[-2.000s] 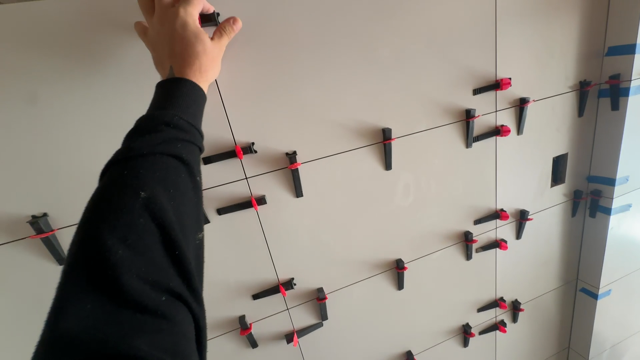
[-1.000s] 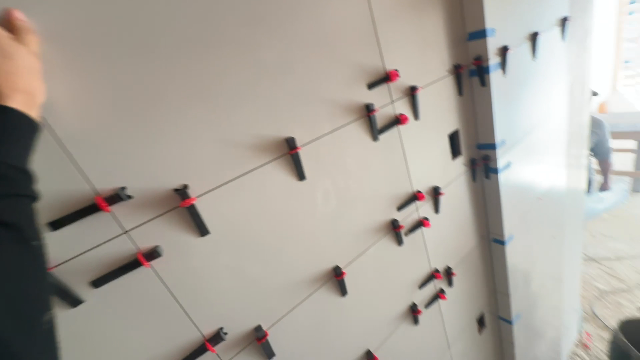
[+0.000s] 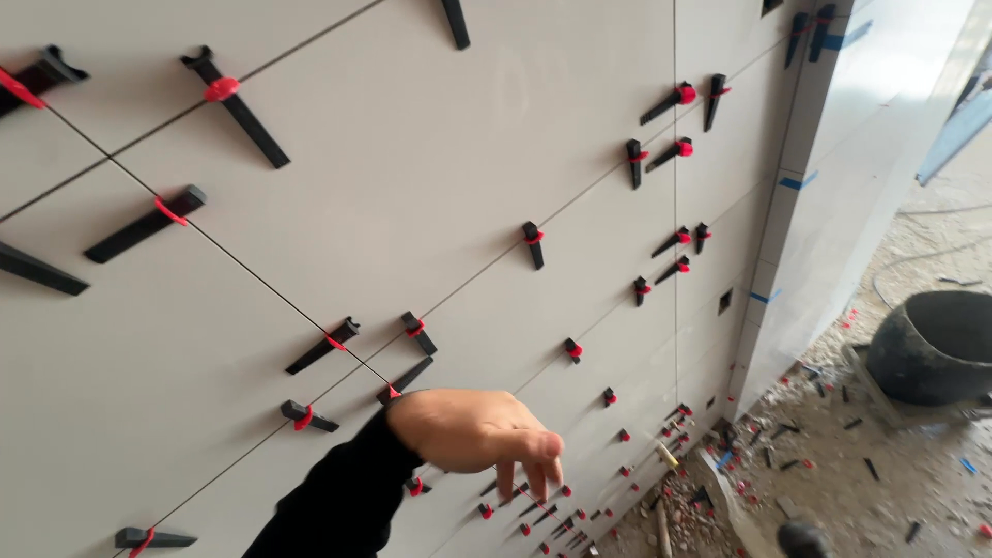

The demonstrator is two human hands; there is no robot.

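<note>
My left hand (image 3: 480,434), in a black sleeve, is in front of the lower middle of a wall of large beige tiles (image 3: 465,139). Its fingers are loosely bent and apart, and I see nothing in them. Black tile-levelling wedges (image 3: 252,124) sit in red clips (image 3: 222,89) across the joints. Nearest the hand, a wedge (image 3: 411,376) in a red clip lies just behind and above the wrist; whether they touch I cannot tell. Another wedge (image 3: 322,347) crosses the joint up and left of the wrist. My right hand is out of view.
A tiled return (image 3: 845,209) with blue tape stands at the right. A dark bucket (image 3: 930,349) rests on the floor, which is strewn with rubble, loose wedges and red clip pieces. A dark rounded thing (image 3: 802,537) shows at the bottom edge. Square cutouts (image 3: 725,301) open in the wall.
My left hand was at a wedge high on the wall two seconds ago; now it is low, away from that wedge. The view has swung right and down, showing the floor and bucket.
</note>
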